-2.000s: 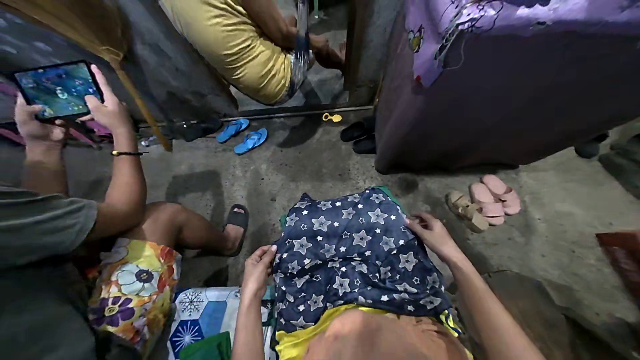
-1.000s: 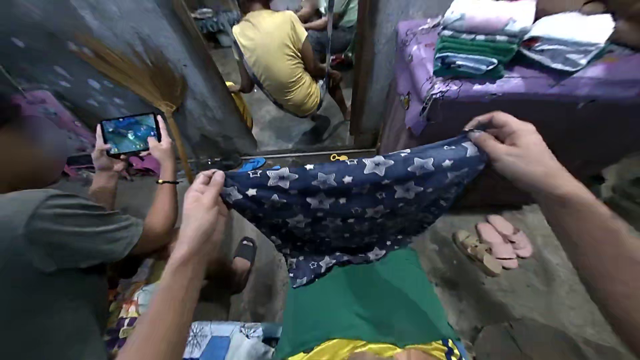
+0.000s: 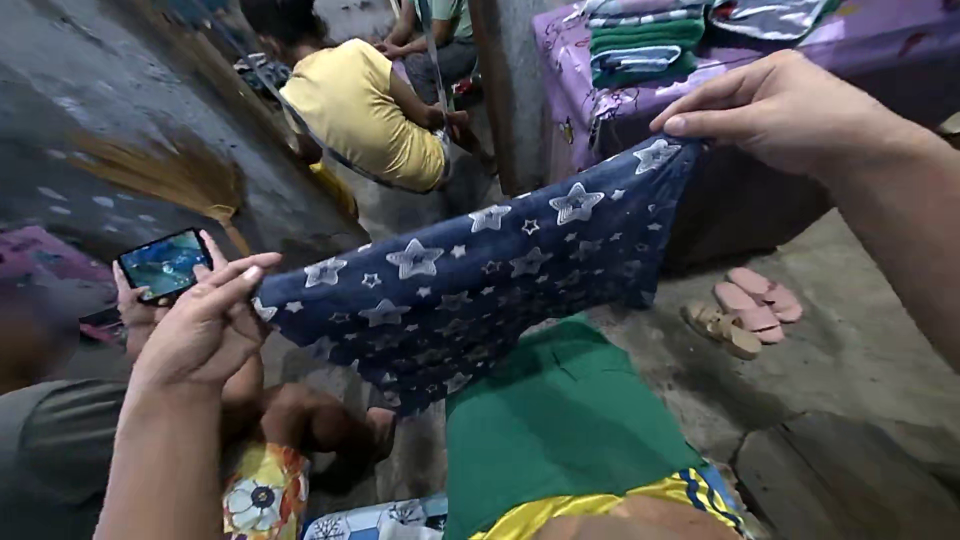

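Observation:
A navy cloth with white stars hangs stretched in the air between my two hands. My left hand pinches its left upper corner between thumb and fingers. At the upper right, my right hand pinches the other upper corner, held higher, so the top edge slants. Below and partly behind the starred cloth, a green cloth lies spread over my lap, above yellow shiny fabric.
A purple-covered table bears folded cloths. Pink slippers and tan sandals lie on the floor. A person with a tablet sits at left, near a broom. A person in yellow is beyond the doorway.
The starred cloth lay on my lap two seconds ago; it is now raised and stretched between both hands, with the green cloth beneath uncovered. The view has tilted up.

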